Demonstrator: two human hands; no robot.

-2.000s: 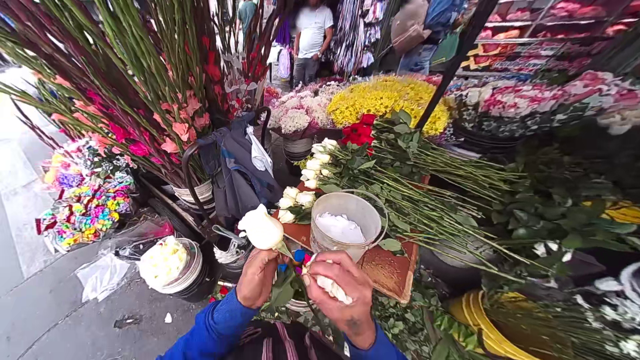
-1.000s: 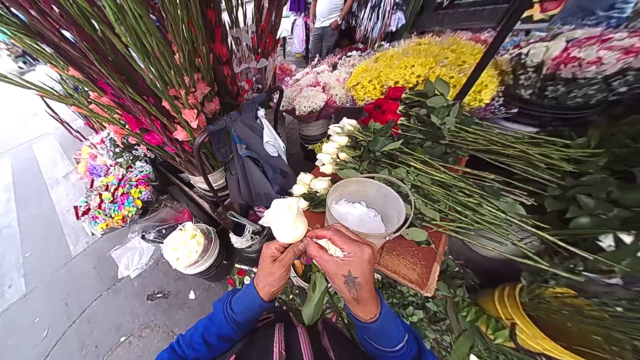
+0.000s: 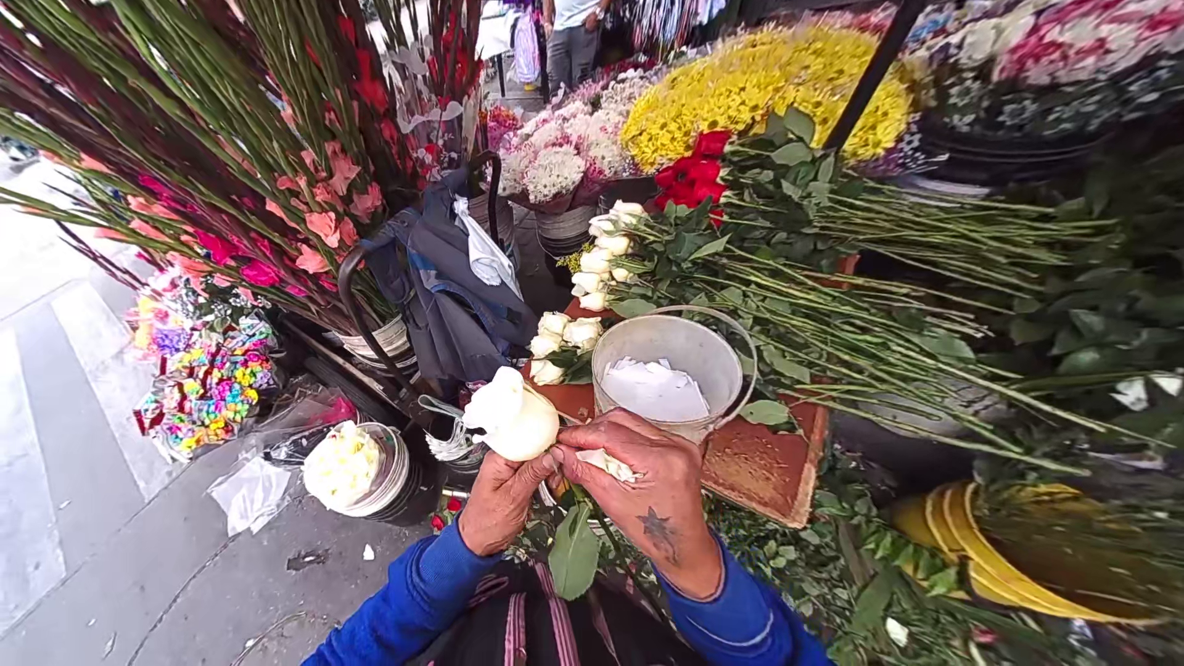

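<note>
A white rose (image 3: 514, 416) stands upright between my hands, its stem and a green leaf (image 3: 574, 551) hanging below. My left hand (image 3: 500, 500) grips it just under the bloom. The fingertips of my right hand (image 3: 647, 490) pinch at the base of the same bloom, and a crumpled whitish petal piece (image 3: 608, 464) is tucked in that hand. Just beyond my hands, a translucent plastic bucket (image 3: 612, 344) holds white paper-like pieces (image 3: 655, 388). White roses (image 3: 601, 264) and red roses (image 3: 691, 180) with long stems lie behind and beside the bucket.
The bucket rests on a reddish-brown wooden board (image 3: 763, 467). Gladioli (image 3: 324, 222) and a dark backpack (image 3: 462, 296) are at left, above a bucket of pale petals (image 3: 344, 465). Yellow buckets (image 3: 971, 546) stand right, yellow flowers (image 3: 768, 88) behind. A person (image 3: 572, 42) stands in the background.
My right fingers, lower around the stem two seconds ago, are now up at the base of the rose bloom. My left hand still holds the rose. The view has shifted somewhat.
</note>
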